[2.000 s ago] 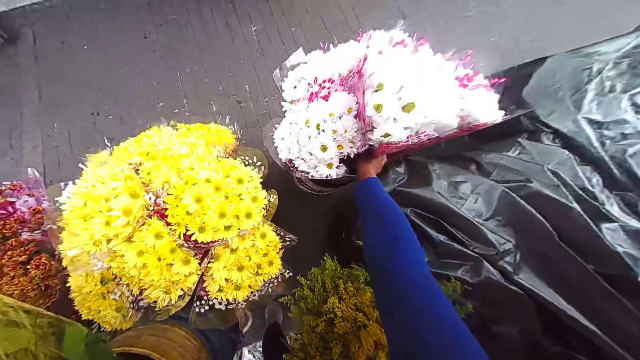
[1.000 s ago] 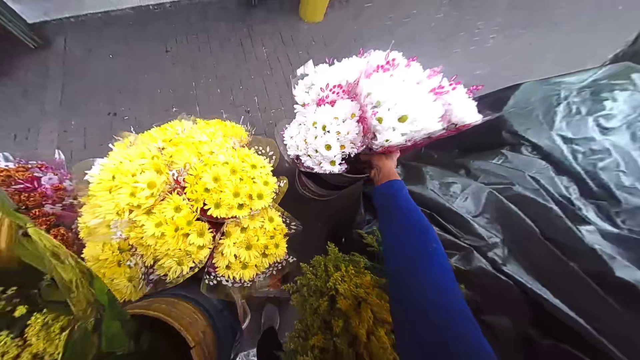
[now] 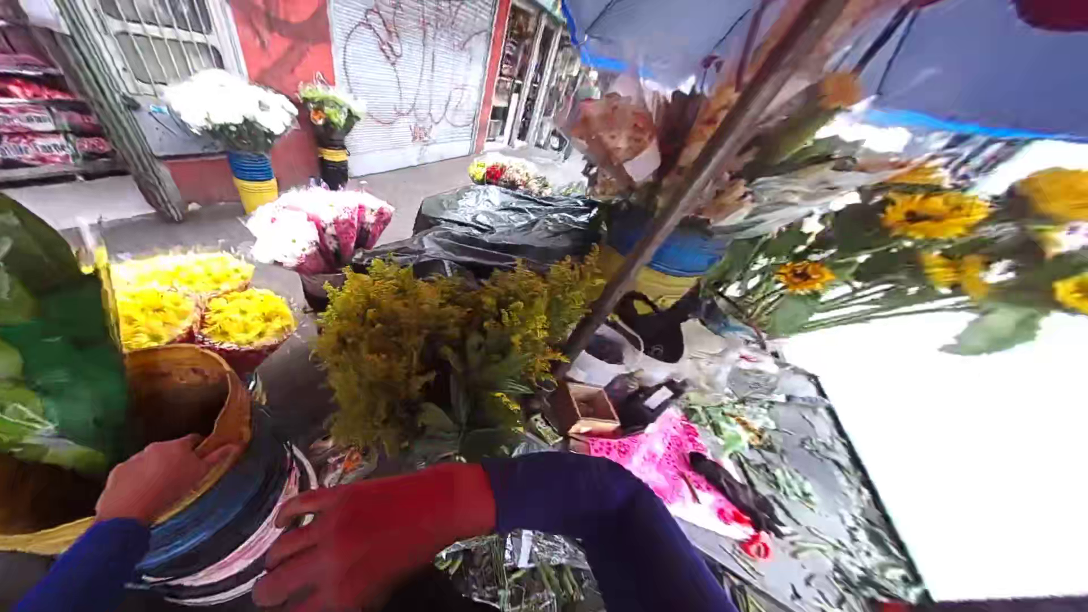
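My left hand point(image 3: 161, 478) grips the rim of a round yellow-brown bucket point(image 3: 231, 387), thumb over the edge. My right hand point(image 3: 365, 531) lies with bent fingers by the side of the stacked buckets point(image 3: 229, 518); whether it touches them I cannot tell. Large green leaves point(image 3: 59, 365) stand in front of the bucket at the left. Beyond are yellow daisy bouquets point(image 3: 204, 310) in wrappers. Bunches of yellow-green filler flowers point(image 3: 425, 348) stand at the centre. Farther back, white and pink bouquets point(image 3: 319, 223) sit beside black plastic sheeting point(image 3: 510, 212).
A slanted pole point(image 3: 693, 183) rises at the right under a blue umbrella point(image 3: 960, 68). Sunflowers point(image 3: 935, 214) lean over a worktable point(image 3: 807, 501) strewn with stems, beside pink cloth point(image 3: 659, 459). White flowers point(image 3: 231, 110) stand in a blue-and-yellow bucket by the wall.
My right hand has left the white and pink bouquets and is now low beside the stacked buckets. My left hand has come into view on a bucket rim. The view has swung up and right.
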